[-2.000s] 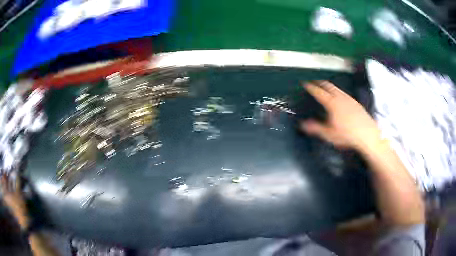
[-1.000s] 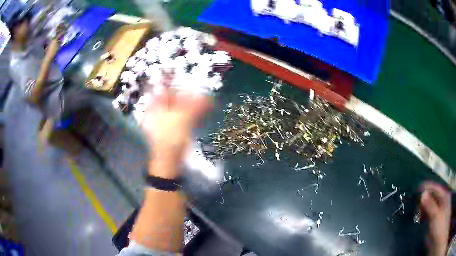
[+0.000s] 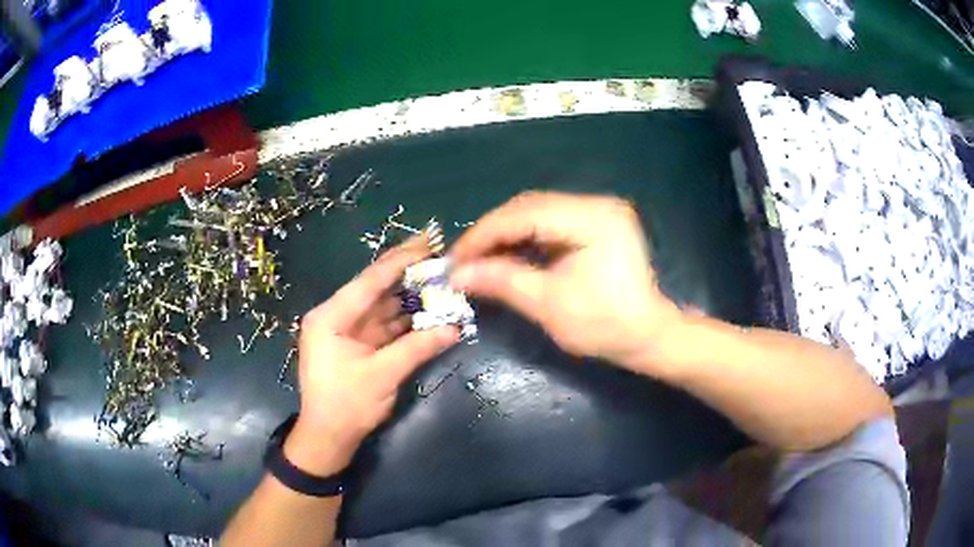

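Observation:
A small white housing [image 3: 440, 303] with dark inner parts is held over the middle of the bench. My left hand [image 3: 358, 358], with a black band at the wrist, grips it from the left between thumb and fingers. My right hand [image 3: 582, 272] is at its upper right side, thumb and fingertips brought together against it; whether they pinch a small part is hidden and blurred. Thin silvery bent wire parts [image 3: 483, 395] lie on the bench below the hands, and a few more show just above them.
A tangled metal pile [image 3: 192, 283] lies on the dark green bench at left. White units [image 3: 24, 331] cluster at the far left edge. A black crate [image 3: 760, 203] heaped with white covers stands right. A blue board [image 3: 230, 80] on a red support [image 3: 203, 171] and the green belt [image 3: 481, 48] lie beyond.
The view has swung back from the left to the bench middle. My left hand has come from the white units and now holds a housing; my right hand has joined it there.

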